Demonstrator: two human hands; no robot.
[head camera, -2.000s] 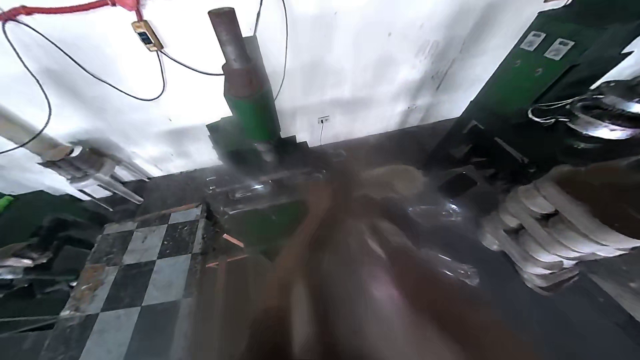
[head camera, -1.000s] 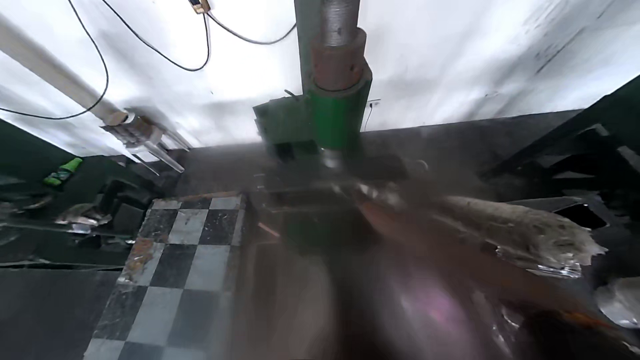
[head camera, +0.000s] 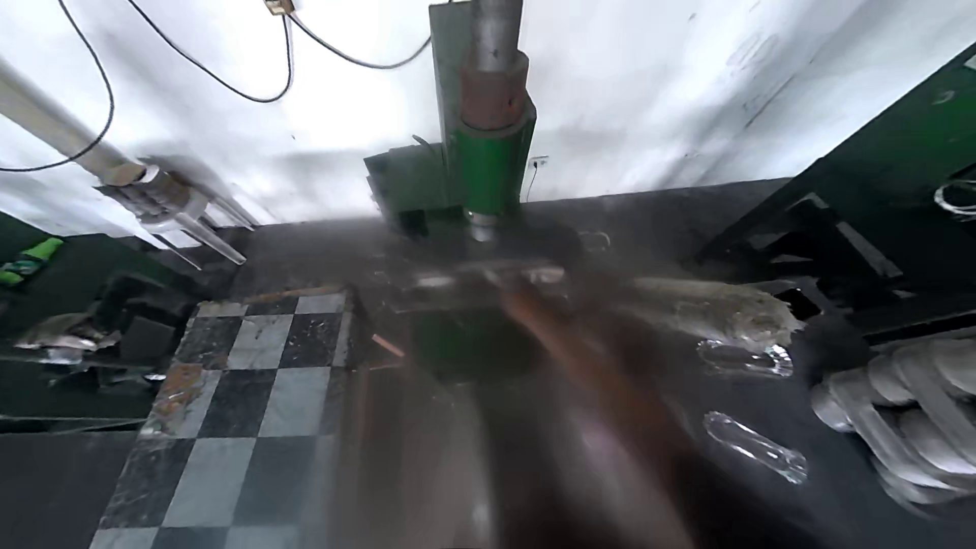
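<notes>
A blurred forearm comes up from the lower right, and my right hand is at its far end, by the base of a green machine with a steel column. The fingers are smeared, so what they hold or touch does not show. Near the hand, pale, shiny shapes lie on the dark base, too blurred to name. Below the base is a dim green surface. My left hand cannot be made out.
A checkered tiled block stands at left. Clear plastic bottles and a pale wrapped bundle lie at right, near stacked rounded grey objects. A dark green machine frame stands at the far right.
The arm's far end stays near the machine base throughout. The view has shifted right-to-left since the first frame, and the green column now stands nearer the middle.
</notes>
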